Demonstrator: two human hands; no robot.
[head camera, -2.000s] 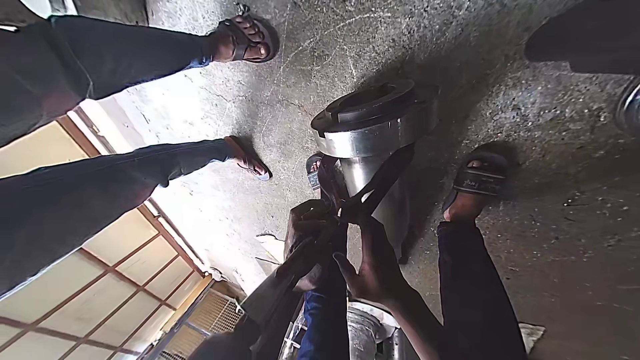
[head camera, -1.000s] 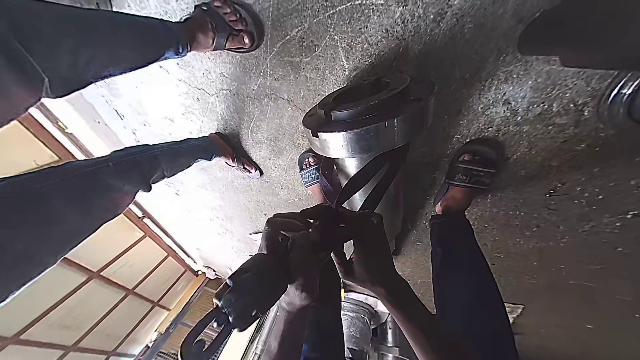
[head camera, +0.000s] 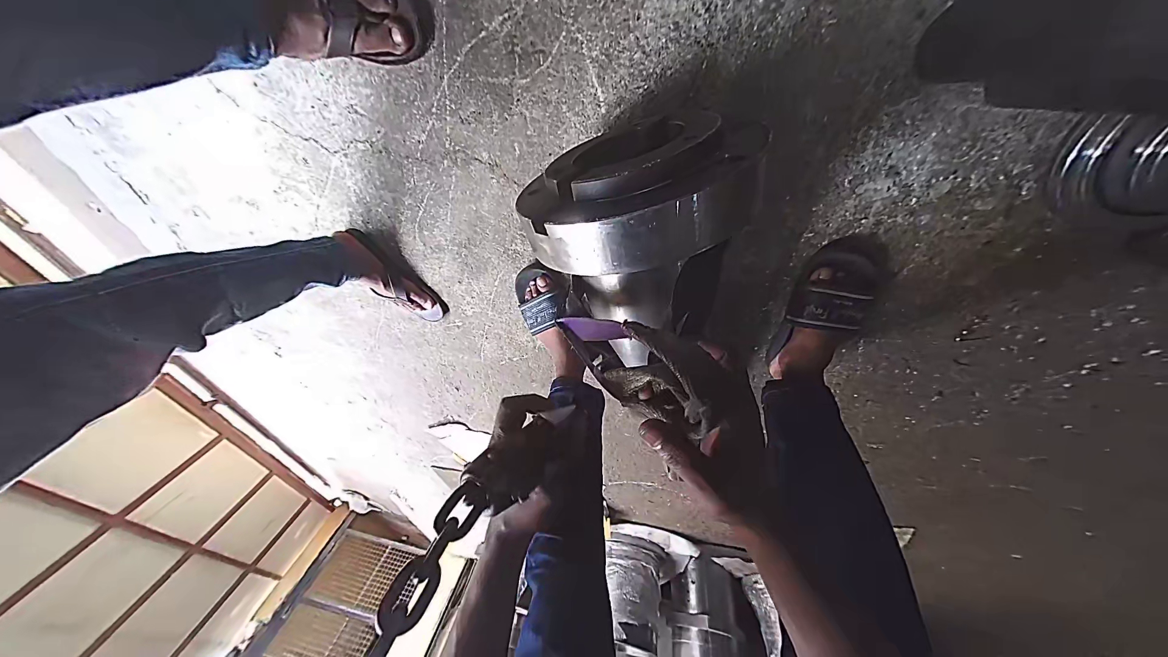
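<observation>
A flanged metal cylinder, with a dark ring on top, stands on the concrete floor. Below it in the picture, my right hand grips a webbing strap, partly purple, that runs by the cylinder's narrower body. A dark band lies against the cylinder's side. My left hand is closed around a dark fitting at the end of a steel chain; shadow hides the fitting's shape.
Another person's trousered legs and sandalled feet are at the left. My sandalled feet flank the cylinder. More machined metal parts lie at the bottom, and a ribbed metal part at the right. A panelled partition stands lower left.
My hands have moved apart; they were close together over the strap a second ago. The chain links now show plainly below my left hand. The view has shifted nearer to the cylinder.
</observation>
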